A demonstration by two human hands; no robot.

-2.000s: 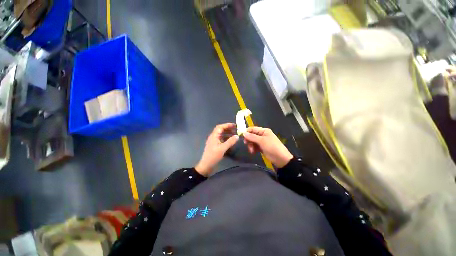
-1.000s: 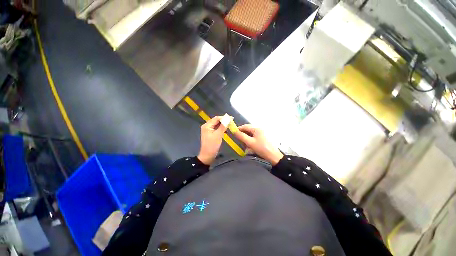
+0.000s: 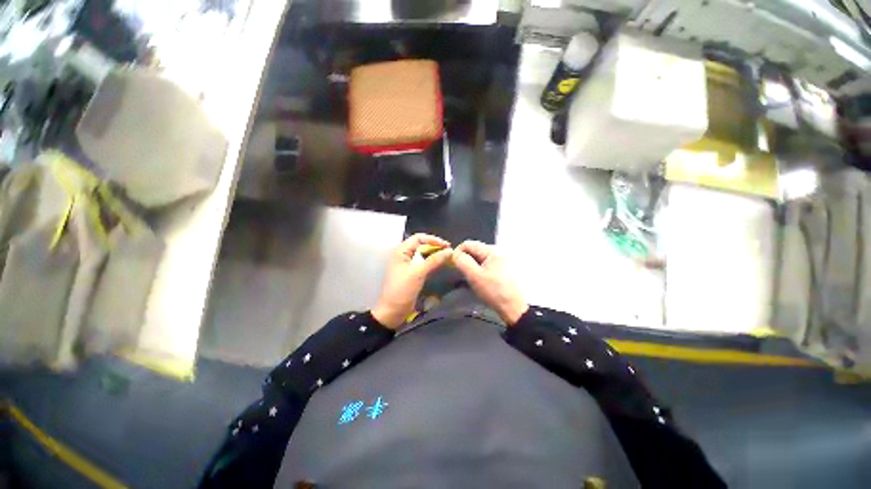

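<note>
My left hand (image 3: 413, 274) and my right hand (image 3: 488, 277) are in front of my chest, their fingertips close together. A small yellowish strip (image 3: 432, 250), perhaps tape, shows at the fingertips of my left hand. My right fingertips meet it or nearly touch it; the fingers hide most of it, so I cannot tell whether both hands grip it.
A stool (image 3: 394, 103) stands ahead between two tables. The right white table (image 3: 544, 248) holds a white box (image 3: 642, 100), a black spray can (image 3: 570, 70) and a clear bag (image 3: 628, 222) with green bits. Beige bag pieces (image 3: 151, 138) lie left. A pale board (image 3: 355, 270) is low ahead.
The view has turned and moved up to the stool between the tables; the blue bin has left the picture. My hands have come closer together, and less of the strip shows.
</note>
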